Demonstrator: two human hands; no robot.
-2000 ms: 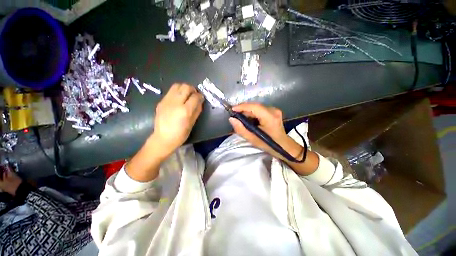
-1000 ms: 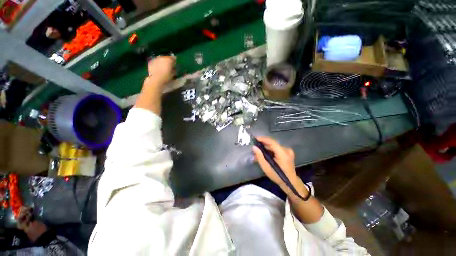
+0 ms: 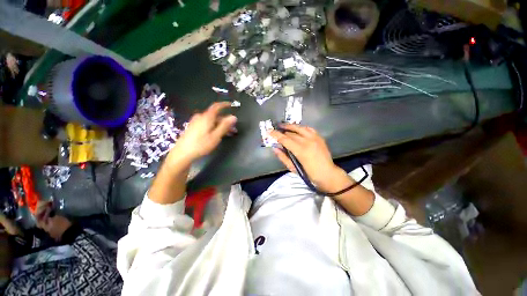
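Observation:
My left hand (image 3: 203,132) is over the mat beside the strip pile, thumb and forefinger apart. A tiny white piece (image 3: 235,104) shows at its forefinger tip; I cannot tell whether it is held. My right hand (image 3: 309,155) holds the black soldering iron (image 3: 299,169), whose tip is hidden, and its fingertips touch a small whitish board (image 3: 267,133). A second whitish board (image 3: 293,110) lies just beyond that hand. The big pile of grey-silver assemblies (image 3: 271,49) lies ahead, and the whitish-pink strip parts (image 3: 151,130) lie at the left.
A grey fan with a purple-blue rim (image 3: 104,91) stands at left. Thin silver rods (image 3: 387,78) lie on the mat at right, near a brown tape roll (image 3: 351,24). The green belt (image 3: 156,29) runs beyond. Another person's hands (image 3: 53,222) show at lower left.
My left hand has come back from the belt to the mat near the strips. My right hand now has its fingers on a board, with the iron turned back under the hand. The view has shifted.

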